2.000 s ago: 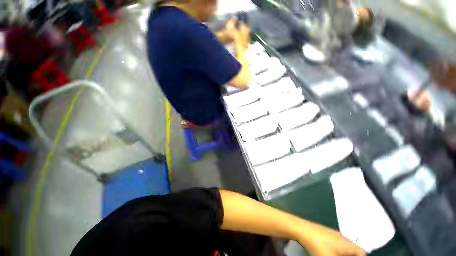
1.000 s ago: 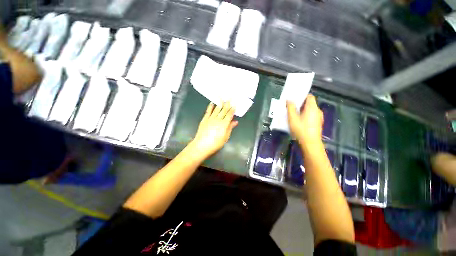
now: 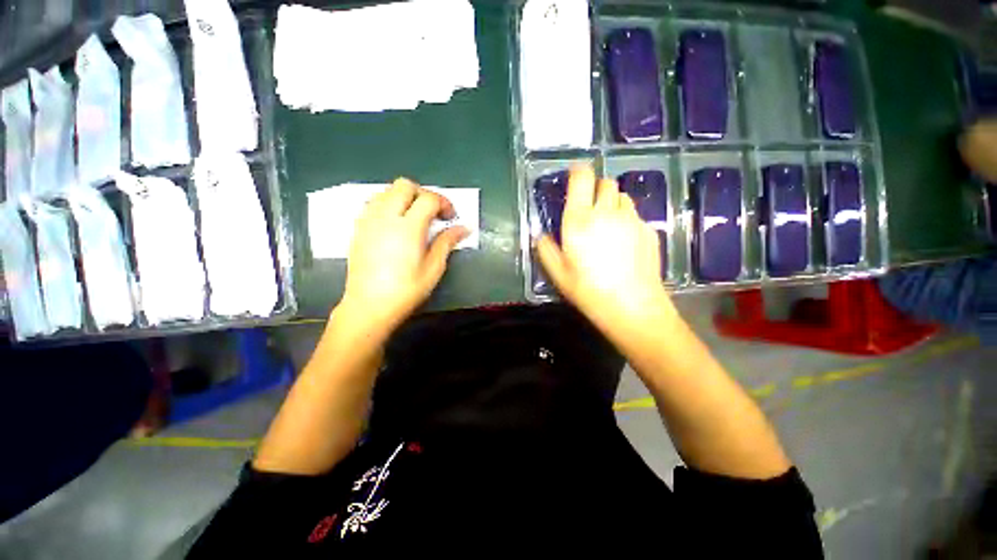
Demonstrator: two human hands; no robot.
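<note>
My left hand point(image 3: 399, 246) lies on a single flat white sleeve point(image 3: 330, 222) on the green bench, with its thumb and fingertips pinched at the sleeve's right end. My right hand point(image 3: 607, 241) reaches into the clear tray point(image 3: 700, 149), its thumb and fingers over a dark purple phone point(image 3: 553, 197) in the front left pocket; whether it grips the phone is unclear. A white wrapped phone point(image 3: 556, 82) lies in the back left pocket. Other pockets hold bare purple phones point(image 3: 717, 224), and one back pocket shows no phone.
A stack of white sleeves point(image 3: 377, 55) lies beyond my left hand. At left, a tray holds two rows of wrapped phones point(image 3: 164, 241). Another person's hand point(image 3: 981, 151) shows at the right edge. A blue stool point(image 3: 235, 377) and a red stool point(image 3: 820, 319) stand below the bench.
The white sleeve my right hand held over the tray is out of it; a wrapped phone lies in the back left pocket. My left hand has moved from the stack to a single sleeve.
</note>
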